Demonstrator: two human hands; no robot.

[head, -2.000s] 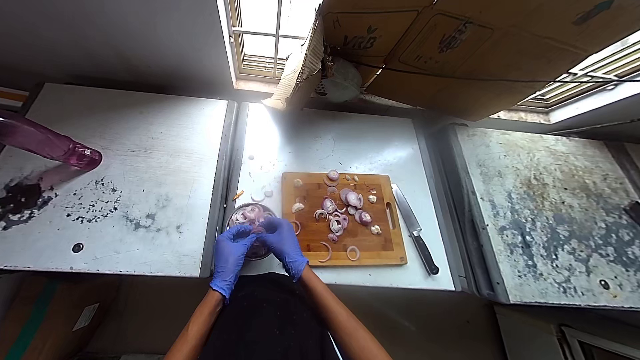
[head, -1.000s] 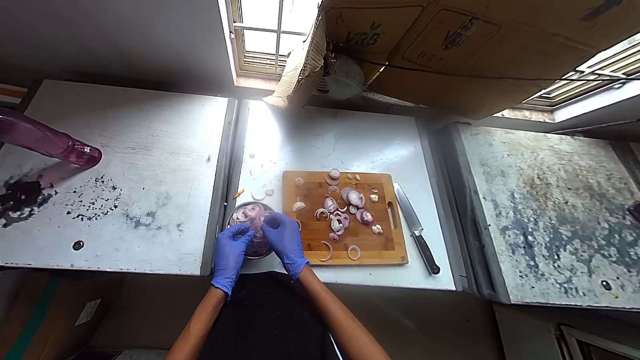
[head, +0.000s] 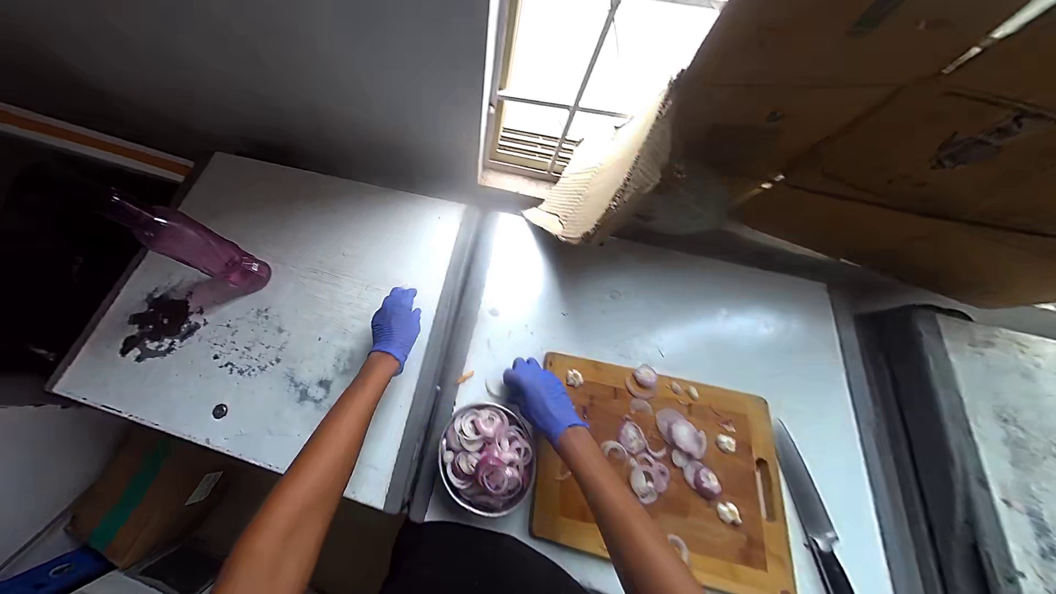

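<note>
My left hand (head: 396, 324), in a blue glove, rests on or just above the left white tabletop; whether it holds something cannot be told. My right hand (head: 540, 398), gloved too, is beside the upper left corner of the wooden cutting board (head: 660, 528), at a pale onion piece (head: 496, 387). Below it stands a round metal bowl (head: 445, 478) full of sliced red onion rings (head: 495, 466). More onion slices (head: 685, 437) and garlic bulbs (head: 728, 513) lie on the board. To the board's right is a kitchen knife (head: 804, 487) with a black handle.
A pink bottle (head: 198, 247) lies over the left tabletop (head: 330, 247), near a dark worn patch. A raised dark seam (head: 462, 330) divides the tabletops. Large cardboard (head: 825, 148) hangs over the back right, beside a barred window (head: 561, 91). An orange scrap (head: 466, 377) lies above the bowl.
Both hands were together over the bowl; they have parted. The left has moved up and left onto the other tabletop, the right up beside the board. The view has shifted left.
</note>
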